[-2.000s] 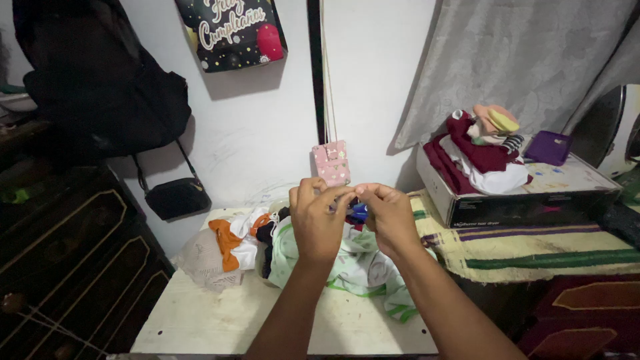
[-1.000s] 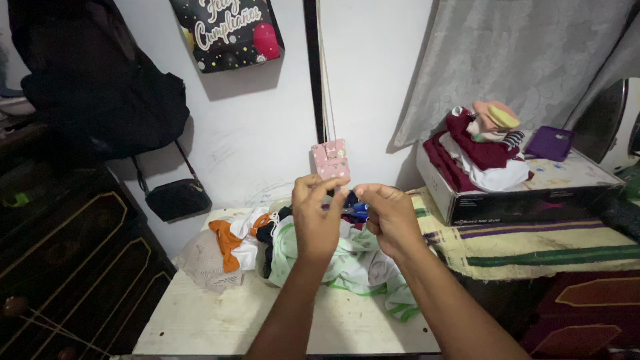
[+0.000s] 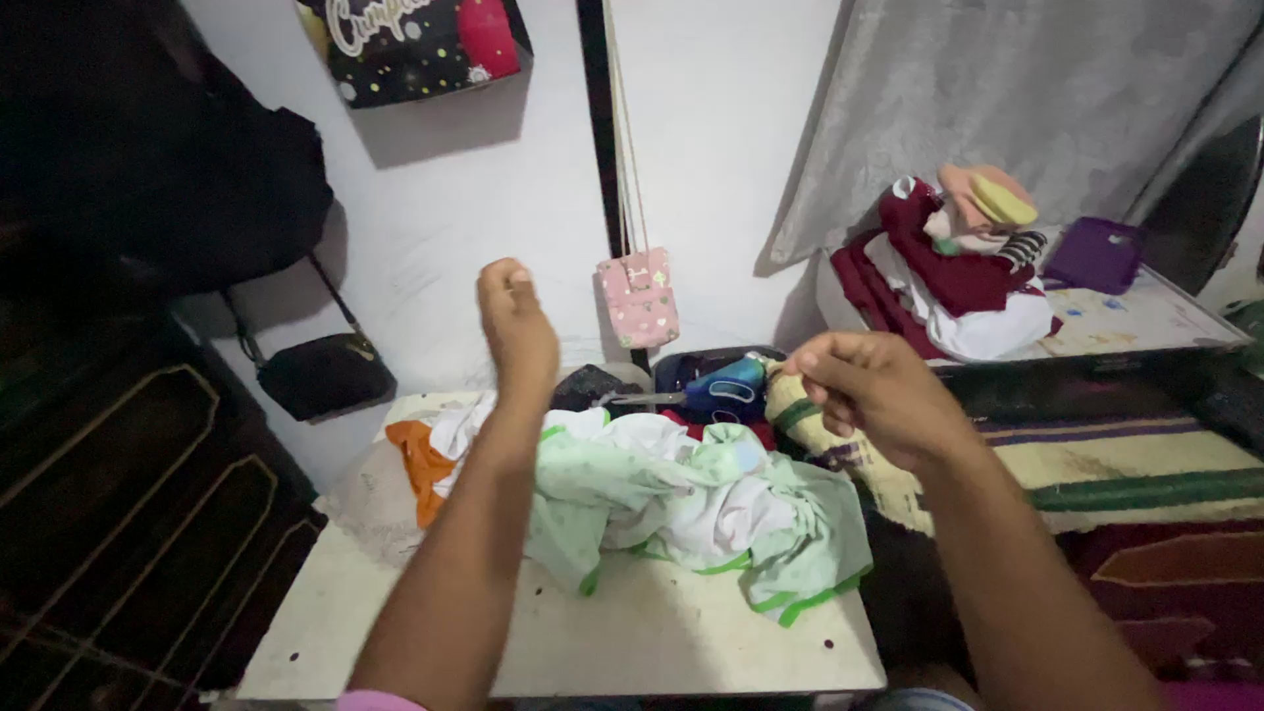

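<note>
My left hand (image 3: 518,326) is raised in front of the wall, fingers curled; whether it holds anything is not visible. To the right, my right hand (image 3: 854,390) has its thumb and index finger pinched together, and a thin item between them cannot be made out. Between and below the hands, a pale green cloth with bright green edging (image 3: 632,474) lies crumpled on the white table. Behind the cloth are blue-handled scissors (image 3: 726,392), their blades pointing left. An orange and white cloth (image 3: 423,464) lies near my left forearm.
A pink pouch (image 3: 640,301) hangs on the wall by cords. A small black bag (image 3: 326,375) hangs at left beside dark drawers (image 3: 148,494). At right, folded clothes (image 3: 948,267) and a purple case (image 3: 1094,255) sit on a box, beside a striped woven mat (image 3: 1116,474).
My hands, close together before, are now wide apart, the left one moved left and the right one right. The scissors behind the cloth are now in plain sight.
</note>
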